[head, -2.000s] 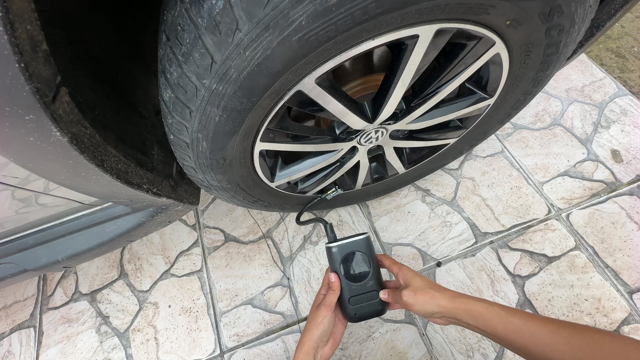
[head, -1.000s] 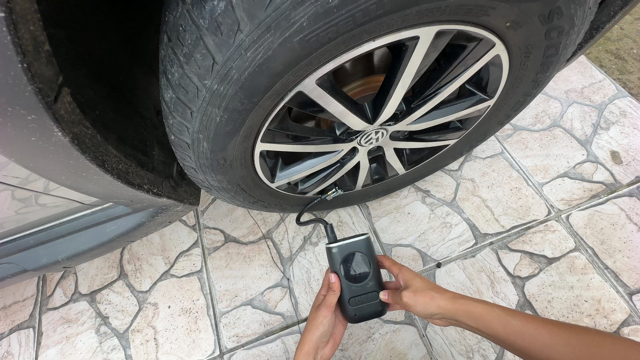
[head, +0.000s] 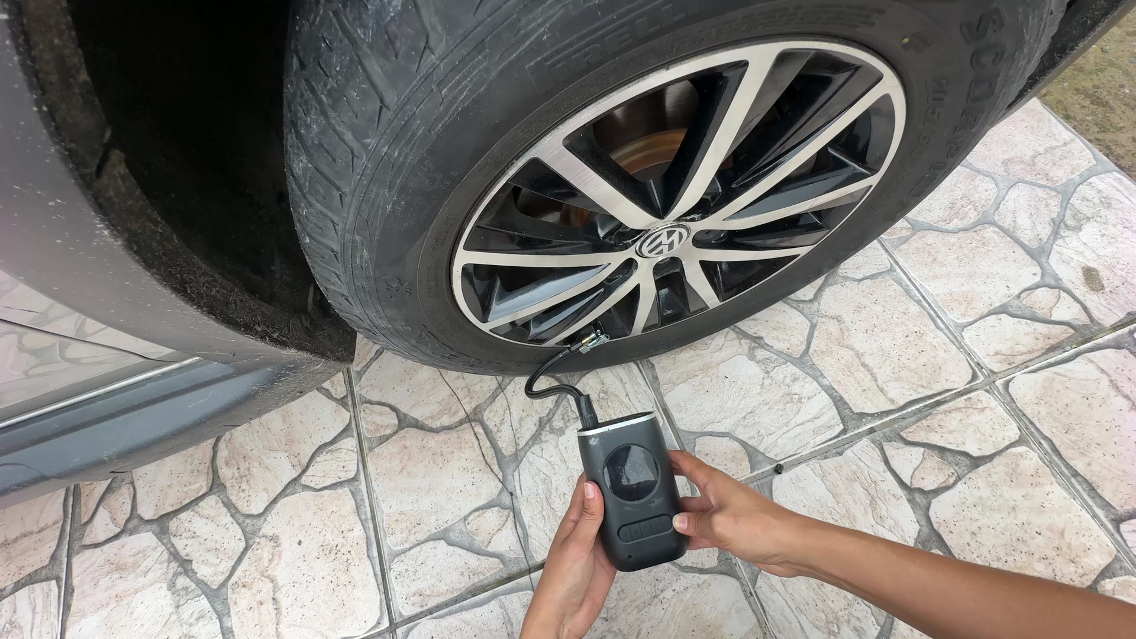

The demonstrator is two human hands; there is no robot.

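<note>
A dark grey portable tyre inflator [head: 632,493] with a round dark display is held upright between both hands. My left hand [head: 575,559] grips its left edge, the thumb along the side. On the right edge, my right hand [head: 732,515] holds it, with the thumb beside the oblong button panel. A short black air hose [head: 541,377] curves from the inflator's top to a metal valve connector [head: 590,341] at the lower rim. The connector sits at the alloy wheel [head: 664,241] inside the black tyre [head: 399,213]. The round display looks dark.
The grey car body [head: 133,231] and its lower sill [head: 133,426] stand at the left, beside the dark wheel arch. Stone-patterned floor tiles [head: 887,355] lie under the wheel and hands. A patch of rough ground [head: 1096,89] shows at the upper right.
</note>
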